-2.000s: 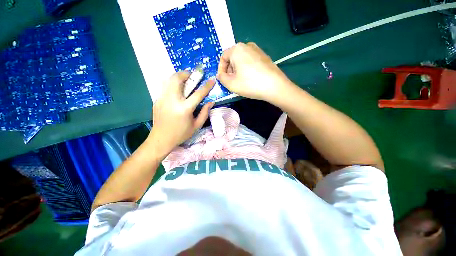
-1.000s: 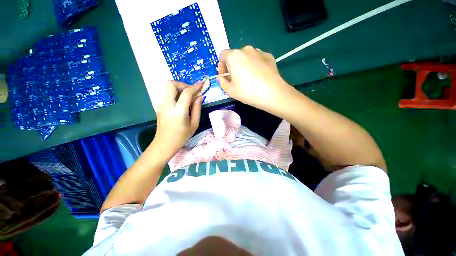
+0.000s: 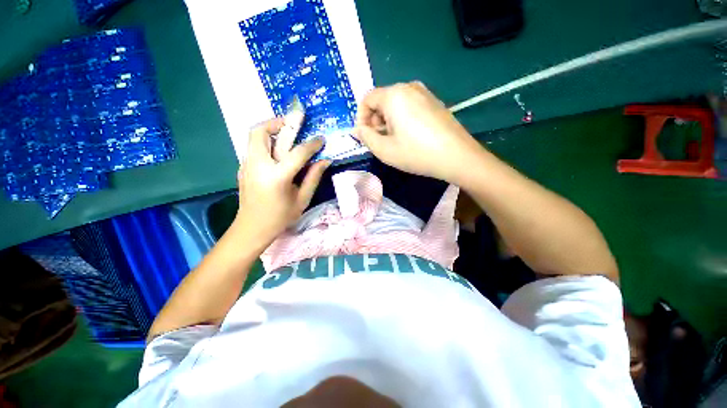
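A blue PCB panel (image 3: 299,60) lies on a white backing sheet (image 3: 215,52) in front of me. My left hand (image 3: 277,163) is at the panel's lower left, with a small pale tool, possibly tweezers (image 3: 289,129), held between its fingers and pointing up over the board. My right hand (image 3: 410,131) is at the panel's lower right edge, its fingers pinched. A long pale strip (image 3: 582,61) runs from behind my right hand to the right. What its fingertips pinch is too small to tell.
Stacked blue PCB panels (image 3: 88,111) lie left of the sheet. A black phone (image 3: 489,20) lies at the upper right. A red stool (image 3: 668,165) stands to the right. A blue crate (image 3: 147,251) with dark boards is below the bench at left. Part of a person (image 3: 635,347) shows at lower right.
My left hand has opened away from the right fingertips, and the pale tool shows between its fingers again. My right hand has shifted slightly. The strip's far end has swung lower.
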